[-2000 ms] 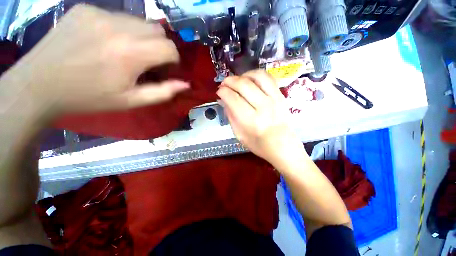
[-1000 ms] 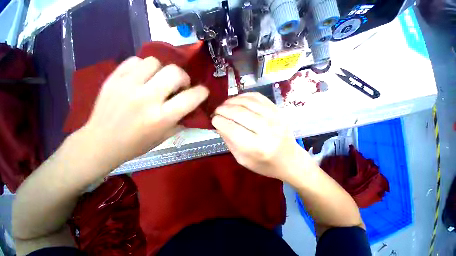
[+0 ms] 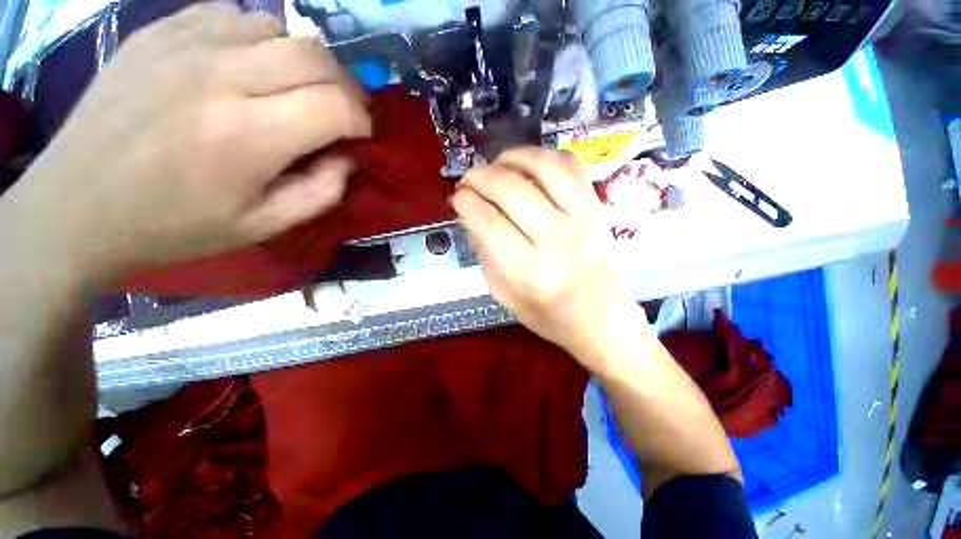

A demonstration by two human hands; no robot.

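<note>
A dark-red fabric panel point(image 3: 395, 174) lies on the machine table, its right edge at the presser foot point(image 3: 455, 158) of the white sewing machine. My left hand point(image 3: 227, 137) is over the fabric left of the needle, fingers curled, slightly blurred; whether it grips the cloth is hidden. My right hand point(image 3: 532, 226) is just right of and below the presser foot, thumb and fingertips pinched together at the fabric's edge. The fingertips hide what lies between them.
Black thread snips point(image 3: 748, 194) lie on the table at right, near red lint. A blue crate point(image 3: 806, 390) with red pieces stands below right. Red fabric point(image 3: 422, 411) covers the lap, with a dark-red bundle point(image 3: 200, 453) at its left. Grey knobs point(image 3: 620, 53) are on the machine front.
Since one second ago, my left hand has moved up and left in view, and my right hand is up close to the presser foot. The view has shifted, and the fabric lies flatter.
</note>
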